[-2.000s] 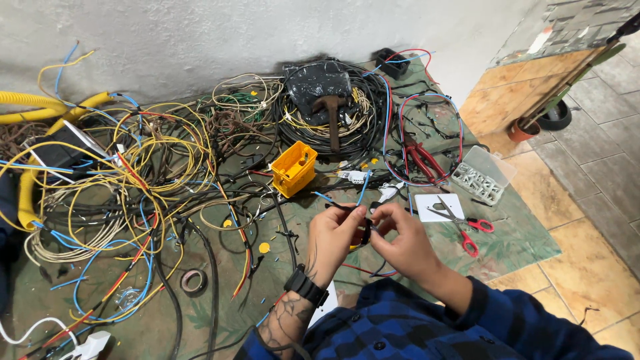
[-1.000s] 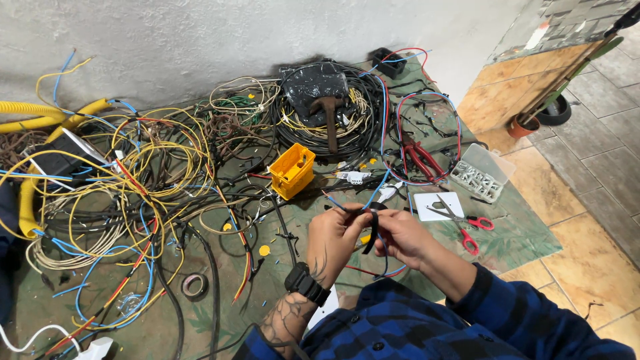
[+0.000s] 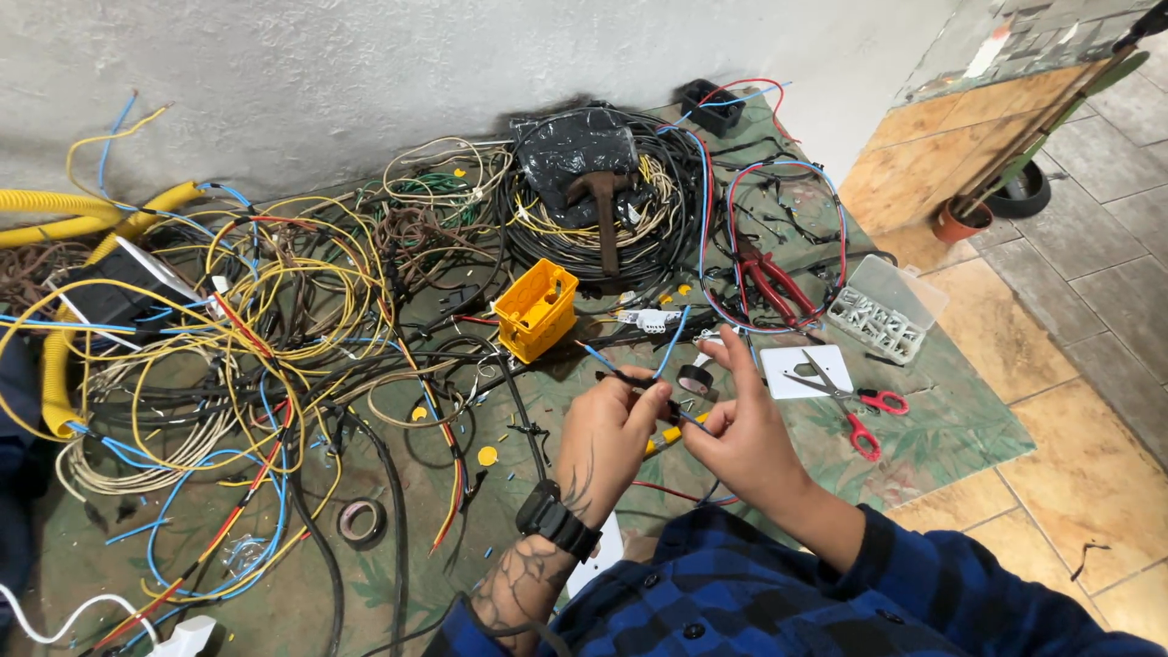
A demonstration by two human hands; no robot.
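My left hand is closed on a blue wire joint wrapped in black electrical tape; two blue wire ends stick out above its thumb. Close on the right, my right hand pinches the blue wire between thumb and a finger, its other fingers raised. Just beyond the hands stands a small roll of black tape. Partly hidden behind the hands lies a yellow-handled tool. A yellow electrical box sits farther back, left of centre.
Tangled wires cover the left side. A hammer rests on a black cable coil. To the right are red-handled pliers, a clear box of cable clips, a white cover plate and scissors. Another tape roll lies front left.
My right hand has moved slightly away from the left, its fingers now raised. A black strip seen hanging between my hands one second ago no longer shows there; the small tape roll is now visible beyond them.
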